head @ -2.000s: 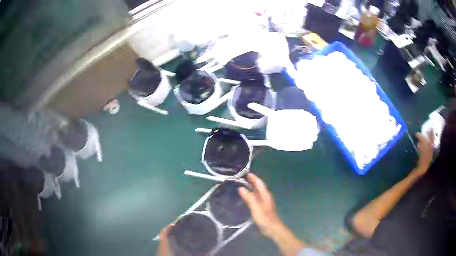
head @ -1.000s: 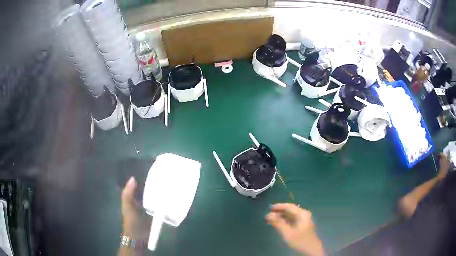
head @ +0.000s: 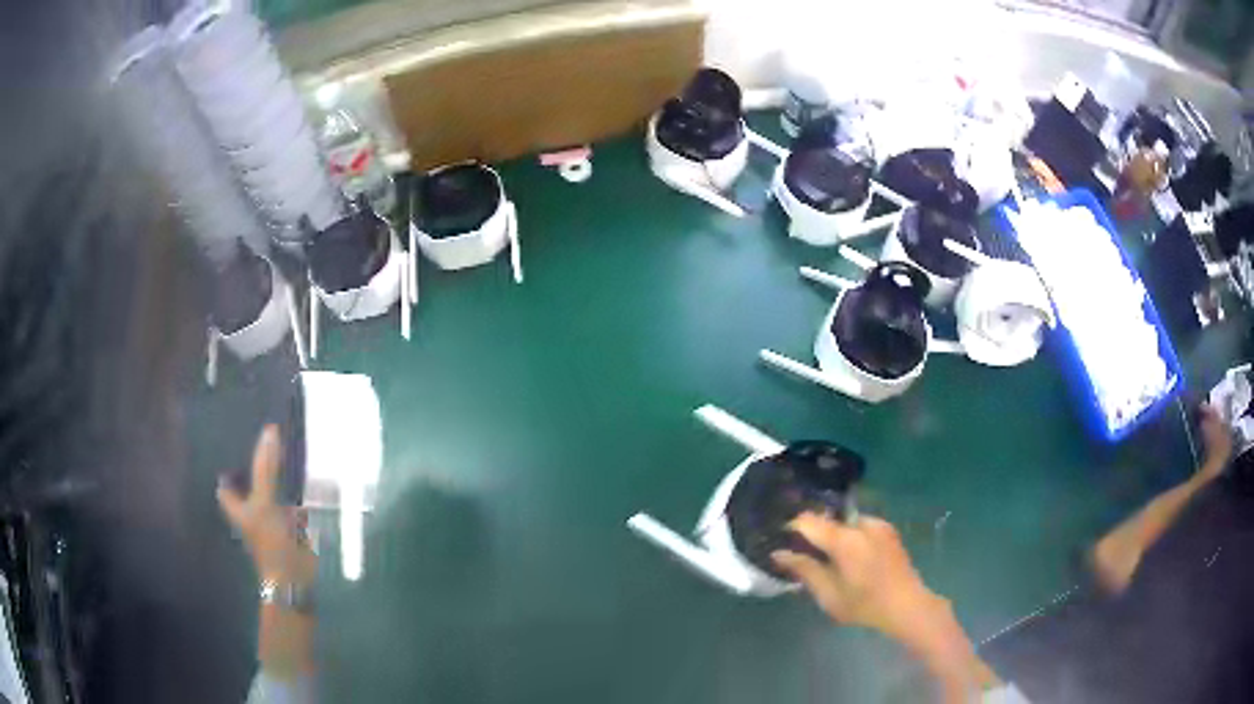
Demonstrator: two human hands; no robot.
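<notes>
A camera unit (head: 791, 509) with a white octagonal body, black top and two white sticks lies at the lower centre of the bench. My right hand (head: 860, 571) reaches over its black part, with the fingertips on it and partly hidden against it. A second unit (head: 341, 433) stands at the left, its white side and one stick turned right and its dark side left. My left hand (head: 268, 516) is at that dark side with thumb and fingers spread. The image is blurred there and contact is unclear.
Three units (head: 461, 216) stand at the back left, beside nested white columns (head: 255, 110) and a bottle (head: 351, 158). More units (head: 880, 330) stand at the back right by a blue tray (head: 1100, 316). Another person's arm (head: 1162, 509) is at the right.
The left unit has moved further left and away from me, and my left hand's fingers are spread wider. My right hand has come onto the centre unit, which has shifted right and turned.
</notes>
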